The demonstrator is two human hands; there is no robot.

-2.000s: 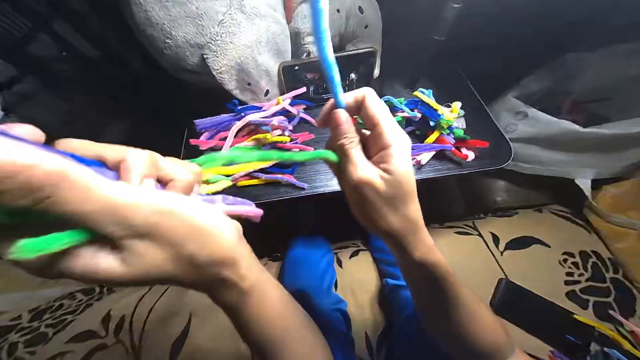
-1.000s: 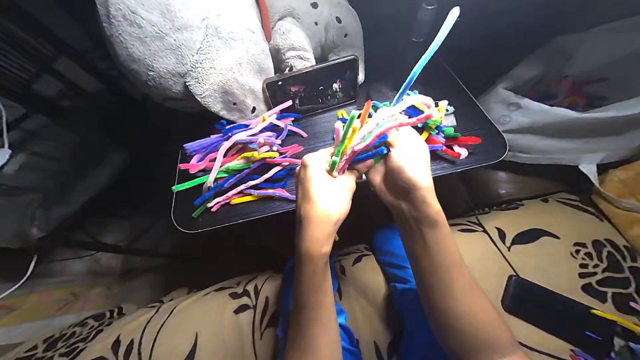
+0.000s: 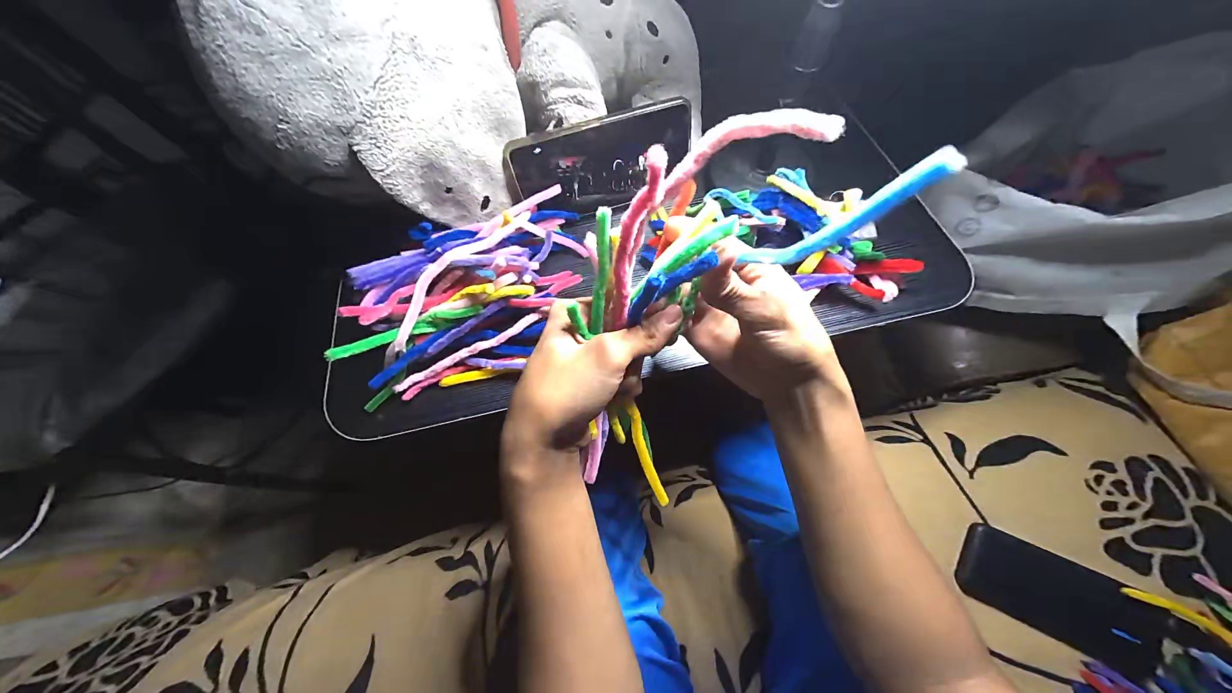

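My left hand [image 3: 592, 366] is closed around a bundle of fuzzy pipe cleaners [image 3: 630, 241] in green, pink, blue and other colours; some ends poke out below the fist. Close on its right, my right hand [image 3: 760, 322] pinches a light blue pipe cleaner with a white tip [image 3: 866, 212] between thumb and fingers, slanting up to the right. A pile of pipe cleaners [image 3: 462, 298], mostly purple, pink, blue and green, lies on the left of a black ridged tray table [image 3: 433, 419]. Behind my right hand is a second mixed pile [image 3: 871, 265].
A smartphone [image 3: 606, 159] leans against a large whitish spotted plush toy [image 3: 433, 96] behind the piles. A translucent bag [image 3: 1049, 241] hangs at the right. On the floral cushion [image 3: 924, 481], a dark flat device [image 3: 1049, 597] lies near more pipe cleaners [image 3: 1174, 616].
Two seconds ago my left hand was far left with a bundle; it is now beside my right hand over the tray. The view has shifted. The bundle's upper ends are more spread than a second ago.
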